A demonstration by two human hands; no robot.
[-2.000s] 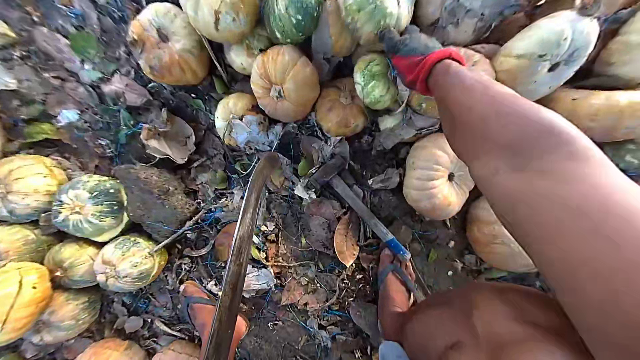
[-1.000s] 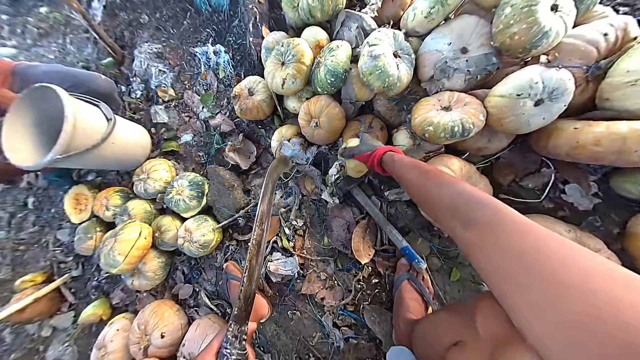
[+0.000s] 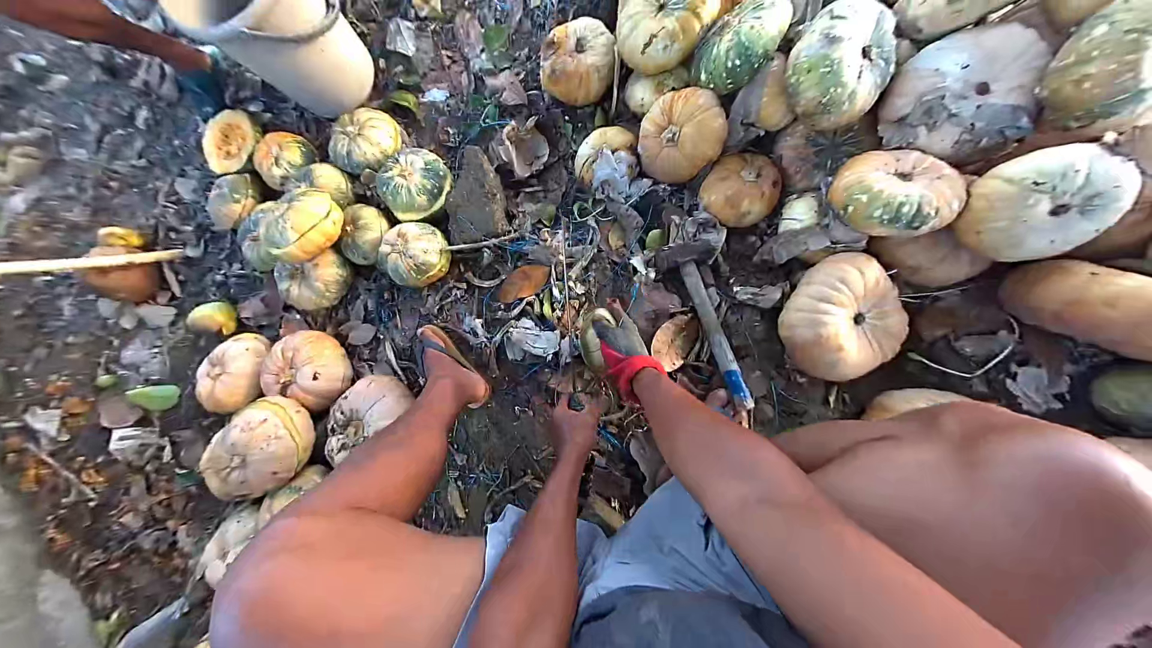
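My right hand [image 3: 623, 349], in a grey glove with a red cuff, is closed around a small green-and-yellow pumpkin [image 3: 592, 338] low over the ground between my feet. Just below it, my bare left hand [image 3: 576, 418] is curled in a fist around the dark end of a long curved blade [image 3: 566, 306], which now shows edge-on as a thin line. To the right of both hands, a hammer [image 3: 711, 319] with blue tape on its handle lies on the leaf litter. Its dark head points away from me.
Large pumpkins [image 3: 843, 315] are heaped at the upper right. Smaller striped pumpkins [image 3: 414, 184] cluster at left, with pale ones [image 3: 257, 447] below. A stone [image 3: 477, 196] lies mid-ground. Another person's arm [image 3: 117, 38] is near a whitish bucket [image 3: 306, 63]. A stick [image 3: 90, 261] enters from the left.
My right hand has come from the pumpkin heap down between my feet and now holds a small pumpkin. The curved blade, broad in view before, has turned edge-on. The view has shifted.
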